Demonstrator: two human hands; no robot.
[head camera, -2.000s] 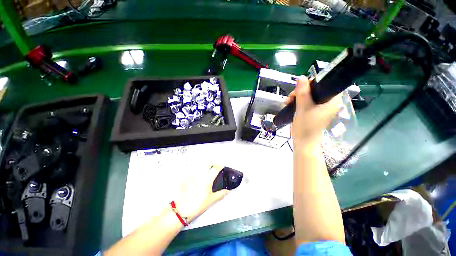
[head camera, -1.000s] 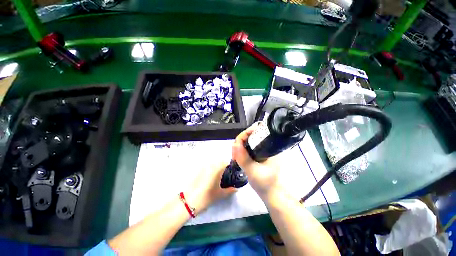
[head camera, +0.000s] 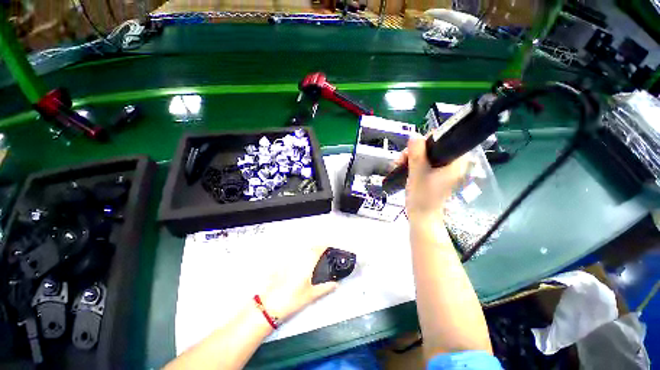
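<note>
My left hand (head camera: 298, 285) holds a black housing (head camera: 334, 266) a little above the white work paper (head camera: 239, 271); the hand hides part of it. My right hand (head camera: 432, 177) is closed around the black electric screwdriver (head camera: 463, 134), which is tilted with its tip down at the open front of the screw feeder (head camera: 382, 144). Whether a screw is on the tip cannot be told. The centre parts tray (head camera: 250, 215) holds a heap of silver-white fittings (head camera: 278, 160) and some black parts.
A larger black tray (head camera: 129, 253) with black assemblies is at left. Red-and-black clamps (head camera: 333, 94) stand at the back. A clear bag of small hardware (head camera: 474, 209) lies right of the feeder. The screwdriver cable (head camera: 539, 191) loops at right. A carton with white packing (head camera: 586, 311) is at lower right.
My right hand has moved the screwdriver from the housing in my left hand back up and right to the screw feeder. My left hand still holds the housing. The view has shifted.
</note>
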